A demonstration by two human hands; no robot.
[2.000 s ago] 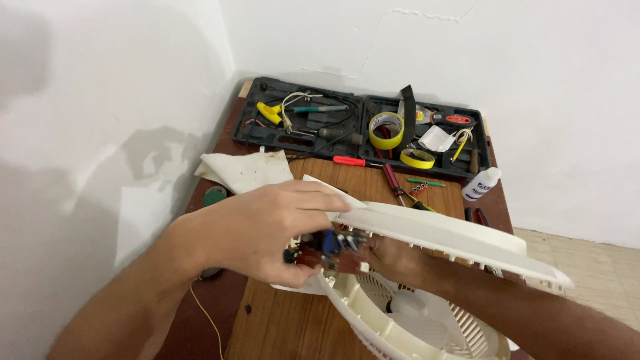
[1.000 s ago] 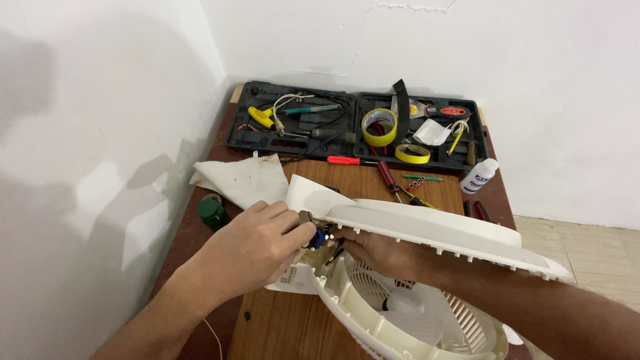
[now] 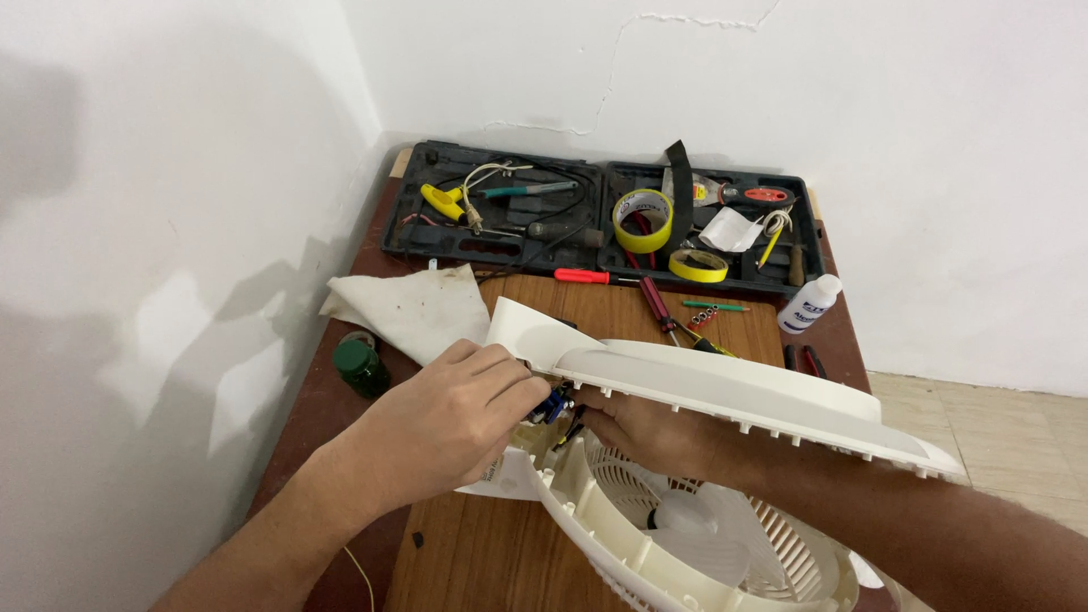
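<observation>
A white plastic fan housing stands split, its upper half (image 3: 722, 391) tilted above the lower half (image 3: 612, 531), which holds a grille and translucent fan blades (image 3: 697, 527). My left hand (image 3: 476, 408) is at the housing's narrow left end, its bent fingers on or beside a small blue electrical component (image 3: 552, 406); the fingertips are partly hidden, so its grip is unclear. Between the two halves reaches my right hand (image 3: 629, 425), close to the same component and some dark and yellow wires (image 3: 571, 429). The upper half covers part of it, and what its fingers hold cannot be told.
Behind lies an open black tool case (image 3: 493, 246) with yellow tape rolls (image 3: 642, 221), a putty knife (image 3: 756, 195) and other tools. Screwdrivers (image 3: 654, 306), a pencil (image 3: 716, 305) and a white bottle (image 3: 810, 304) are nearer. At left are a white cloth (image 3: 416, 310) and a green-lidded jar (image 3: 359, 364).
Two seconds ago the red and blue components showed between my hands, lower and farther out of the housing. My left hand has since moved up against the housing's narrow end.
</observation>
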